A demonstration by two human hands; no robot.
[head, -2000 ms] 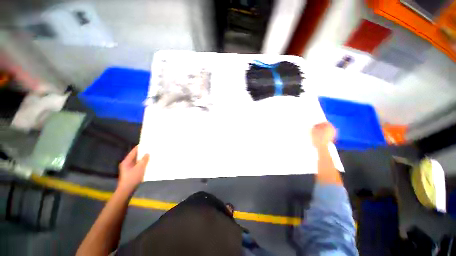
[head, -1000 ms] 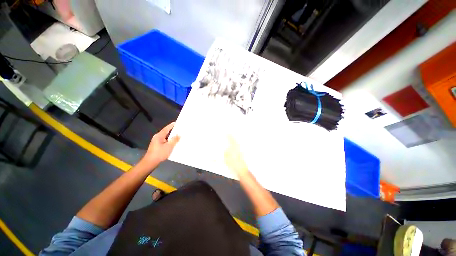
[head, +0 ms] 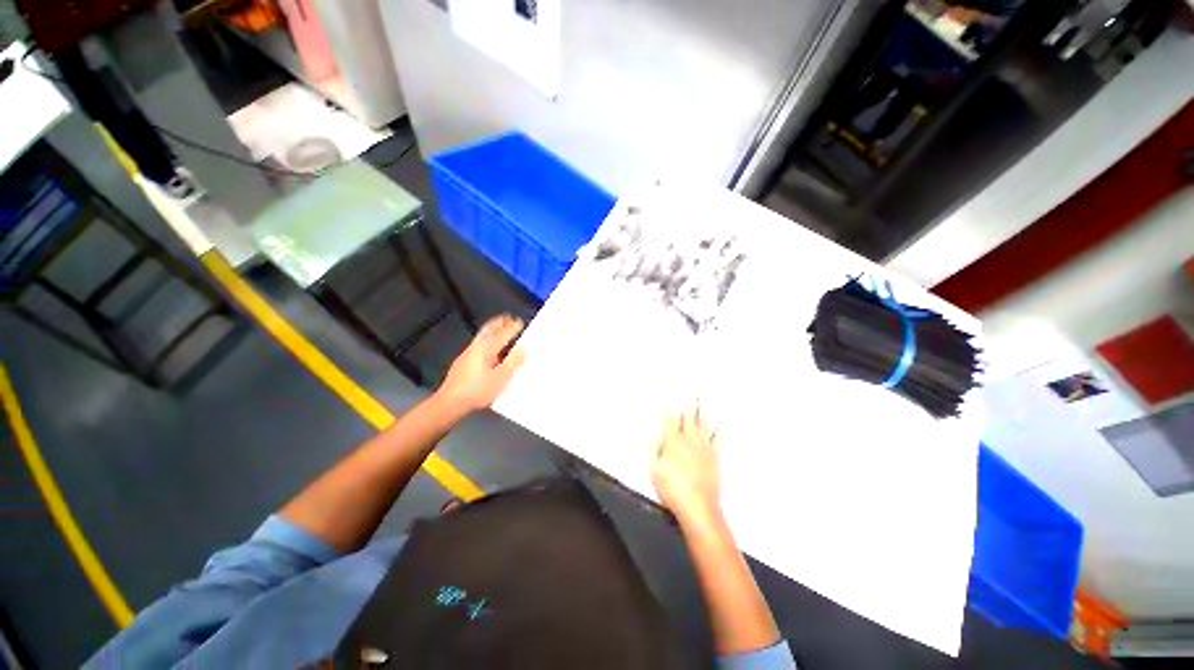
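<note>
The white board (head: 812, 484) lies in front of me, tilted in the view. A bundle of black strips (head: 858, 336) with a blue tie (head: 905, 351) lies on its far right part. A grey-black smudged patch (head: 674, 268) shows on its far left part. My left hand (head: 485, 364) rests at the board's left edge near the near left corner, fingers slightly apart. My right hand (head: 687, 458) lies on the board near its front edge, fingers spread, with nothing visible in it.
Blue bins stand beyond the board's left side (head: 517, 210) and right side (head: 1021, 543). A green-topped stool (head: 338, 220) stands at the left. A pale machine cabinet (head: 668, 79) is behind the board. Yellow lines (head: 308, 347) run along the grey floor.
The view has turned left, so the board appears more slanted and further right. My right hand has left the board's right side and now lies near the middle of its front part.
</note>
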